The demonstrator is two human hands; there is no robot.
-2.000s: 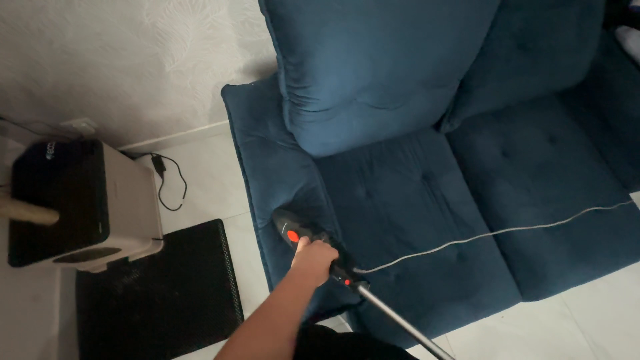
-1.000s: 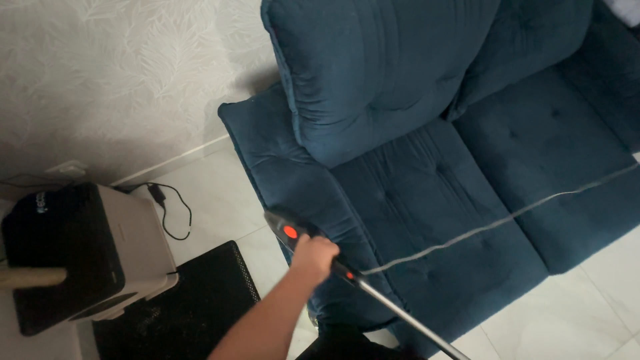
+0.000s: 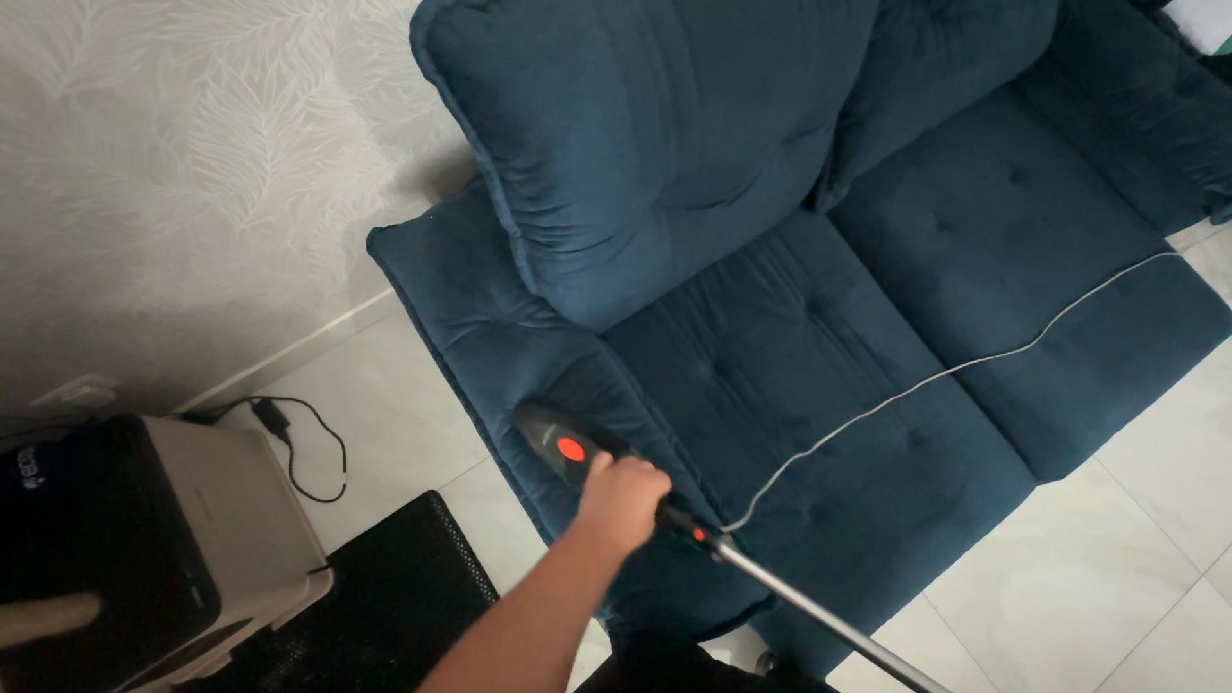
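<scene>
My left hand [image 3: 624, 500] is closed around the black handle of a stick vacuum cleaner [image 3: 558, 443] with an orange button. Its metal tube [image 3: 828, 621] slants down to the lower right and leaves the frame, so the floor head is out of sight. The handle is over the padded left armrest of a blue fabric sofa [image 3: 828, 356]; whether it touches the fabric is unclear. A thin pale cord [image 3: 905, 393] runs from near the handle's lower end across both seat cushions. My right hand is not in view.
Left of the sofa stands a boxy light appliance [image 3: 226, 510] with a dark top, beside a black mat [image 3: 385, 587]. A black cable [image 3: 337, 443] loops on the tiled floor near the patterned wall. A tan rounded object [image 3: 48, 618] shows at the left edge.
The pale cord over the seat cushions has shifted and now lies in a more pronounced curve. My left hand keeps its grip on the vacuum handle throughout. The view has shifted.
</scene>
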